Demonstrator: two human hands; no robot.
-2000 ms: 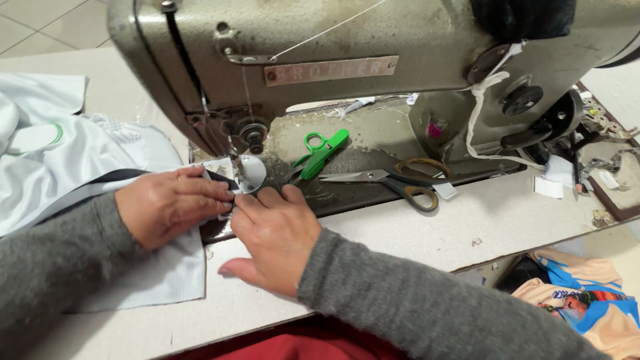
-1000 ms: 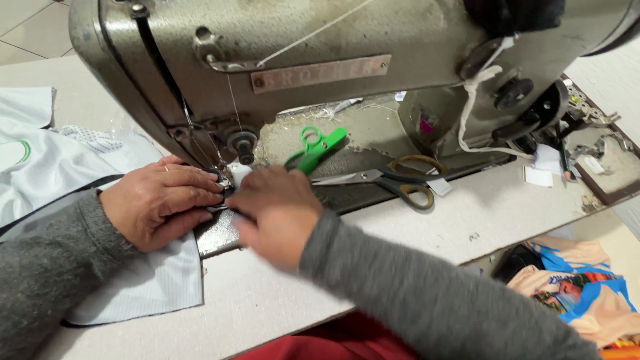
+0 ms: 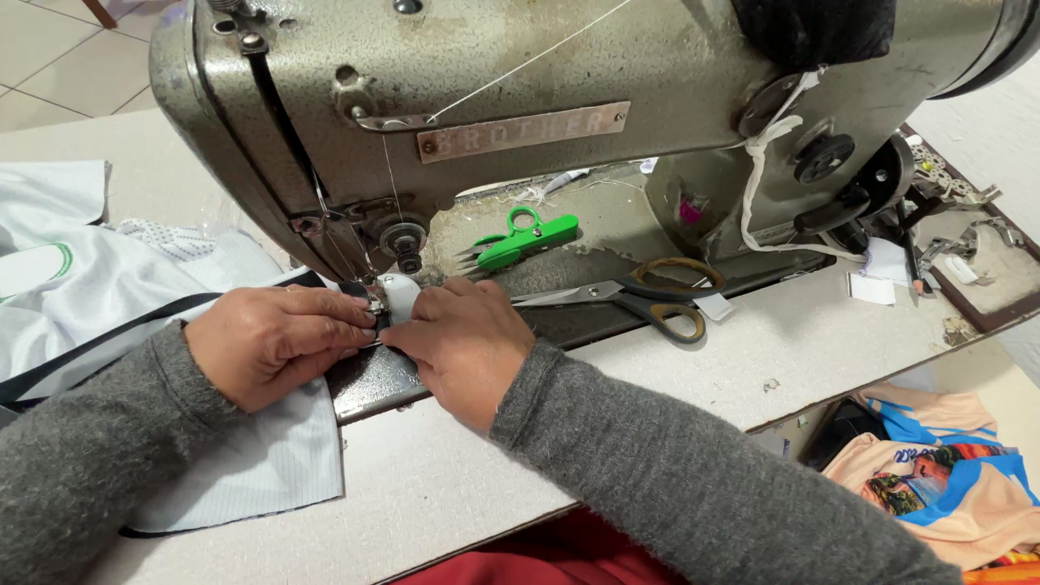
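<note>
Both hands are at the needle area of a Brother sewing machine (image 3: 528, 89). My left hand (image 3: 280, 341) presses on the white garment fabric (image 3: 268, 455) with dark trim (image 3: 106, 341), its fingertips beside the presser foot (image 3: 377, 306). Just right of the foot, my right hand (image 3: 471, 349) has its index fingertip close to the left fingertips; whether it pinches the fabric is hidden. Green thread snips (image 3: 528, 240) rest on the machine bed behind my right hand. Fabric scissors with dark handles (image 3: 666, 292) lie to its right, blades pointing at the hand.
Metal presser feet and small parts (image 3: 967, 236) lie in a tray at the right. White scraps (image 3: 873, 288) are near the machine's base. A white cord (image 3: 756, 195) hangs from the machine. Colourful printed fabric (image 3: 934, 471) is below the table edge at lower right.
My right hand, blurred and partly over the plate a second ago, now rests with its index fingertip near the presser foot. My left hand stays on the fabric beside the foot.
</note>
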